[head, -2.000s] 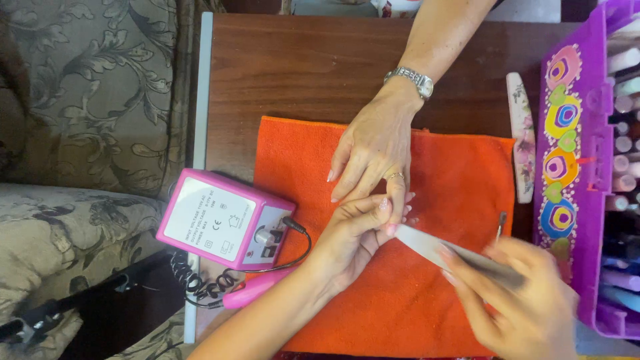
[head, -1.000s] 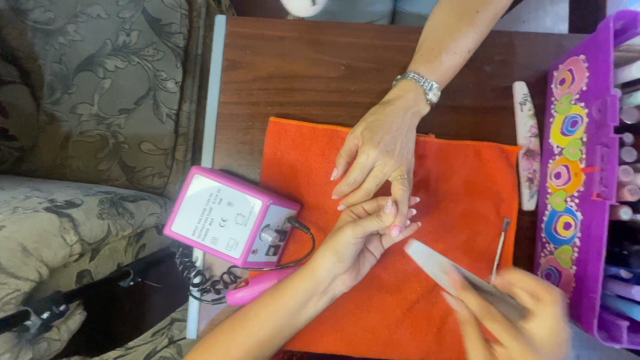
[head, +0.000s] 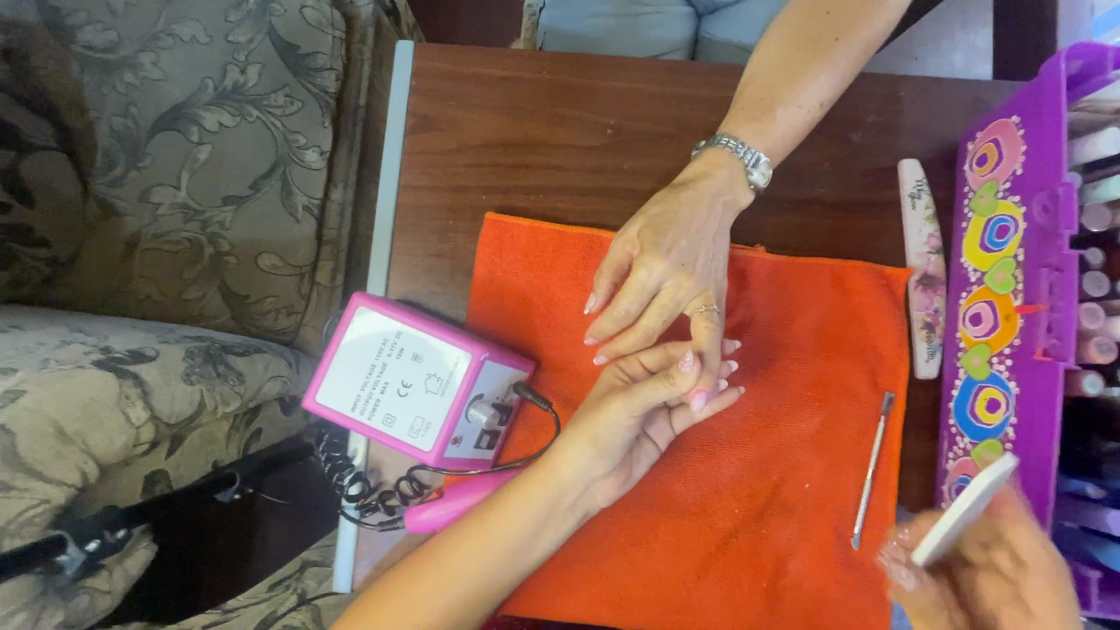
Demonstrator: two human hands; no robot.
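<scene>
My left hand (head: pixel 626 420) is closed around a finger of another person's hand (head: pixel 669 262), above the orange towel (head: pixel 752 525). That person's hand lies palm down and wears a ring and a silver wristwatch (head: pixel 733 161). At the lower right, my right hand (head: pixel 980 560) grips a white nail file (head: pixel 964 509), apart from the other hands. A slim metal manicure tool (head: pixel 873 472) lies on the towel's right part.
A pink electric nail drill's control box (head: pixel 398 376) with coiled cord and pink handpiece (head: pixel 459 501) sits at the left. A floral nail file (head: pixel 923 271) lies beside a purple case (head: pixel 1041 262) of bottles. A patterned sofa (head: pixel 175 175) adjoins the wooden table (head: pixel 560 131).
My right hand has drawn the nail file away from the held fingertip, toward the lower right, and the file is turned differently. My left hand still holds the other person's finger.
</scene>
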